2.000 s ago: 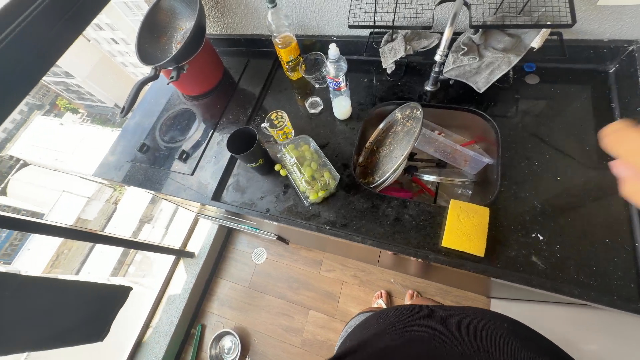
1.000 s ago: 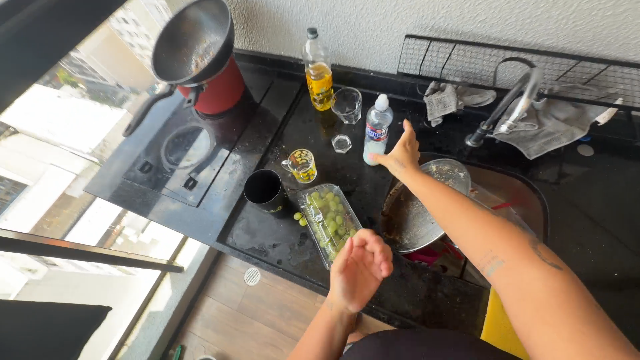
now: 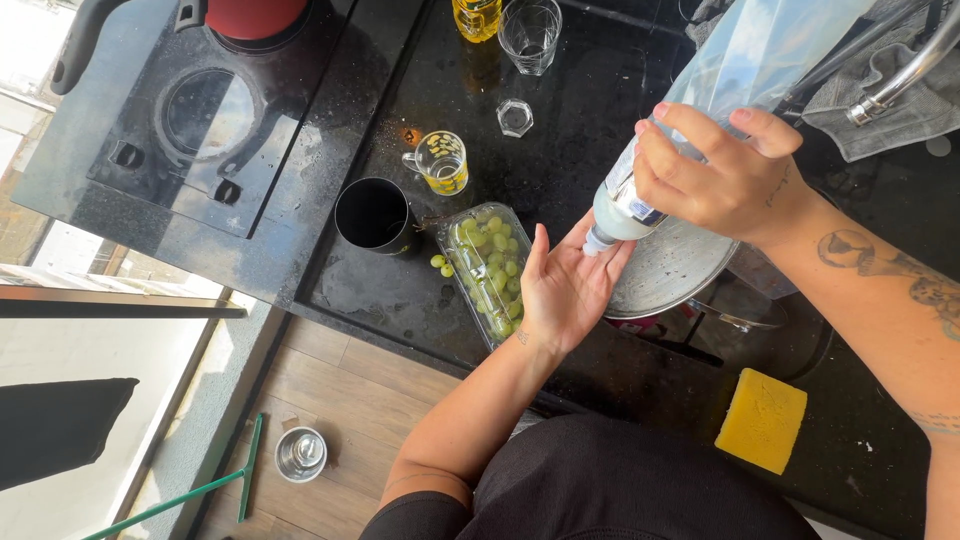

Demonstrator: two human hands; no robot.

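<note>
My right hand (image 3: 712, 169) grips a clear plastic squeeze bottle of dish soap (image 3: 630, 199), tipped with its white nozzle down. The nozzle meets the open palm of my left hand (image 3: 574, 281), which is turned up with its fingers spread. Whether any liquid lies on the palm cannot be told. Just left of that hand is a clear plastic box of green grapes (image 3: 484, 262). A large round metal lid or pan (image 3: 675, 262) lies at the sink (image 3: 810, 352), partly behind the hands. A yellow sponge (image 3: 762, 420) rests on the counter's front edge.
On the black counter (image 3: 360, 300) stand a black cup (image 3: 373, 217), a patterned glass mug (image 3: 442, 163), a clear glass (image 3: 529, 37) and a bottle of yellow liquid (image 3: 477, 15). A red pot (image 3: 255, 15) is on the cooktop (image 3: 210, 112). Faucet (image 3: 900, 75) and grey cloth (image 3: 885, 105) are at upper right.
One second ago my right hand was reaching to the upright soap bottle; now it holds it lifted and upside down. My left hand has turned palm up beneath the nozzle. The view has shifted.
</note>
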